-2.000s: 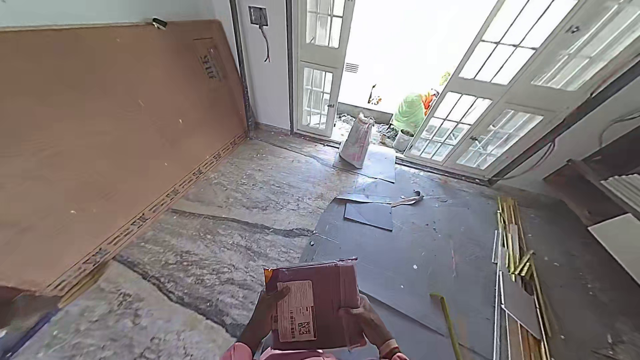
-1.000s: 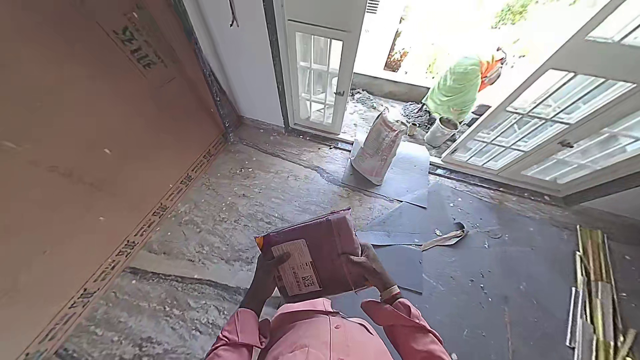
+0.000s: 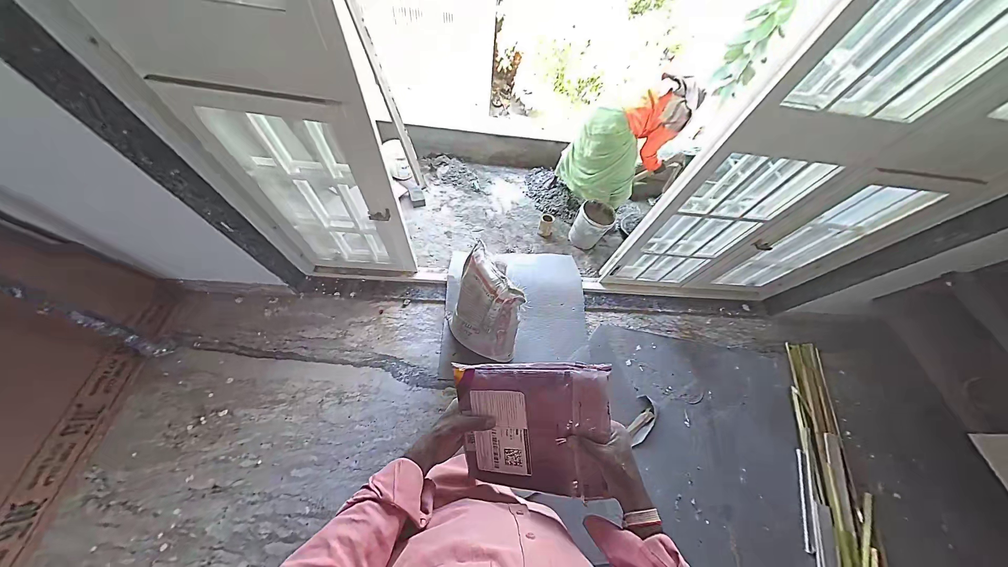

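A flat purple plastic-wrapped parcel [image 3: 551, 425] with a white printed label is held up in front of my chest. My left hand [image 3: 445, 437] grips its left edge, the thumb lying on the label. The right edge is in my right hand [image 3: 618, 465], whose thumb presses on the front. The fingers behind the parcel are hidden. Just beyond the parcel, a partly filled white sack [image 3: 487, 307] stands on a grey sheet [image 3: 555, 291] at the doorway.
Glazed door leaves [image 3: 315, 181] stand open on both sides. Outside, a person in orange and green [image 3: 602, 153] bends near a bucket [image 3: 591, 224]. Long thin strips [image 3: 831, 465] lie on the floor at right. A curled strip [image 3: 644, 421] lies right of the parcel. Brown sheeting covers something at left.
The view has swung right and toward the doorway. Both hands still hold the parcel, now more upright than one second ago. Outside, the person in orange and green now shows more fully.
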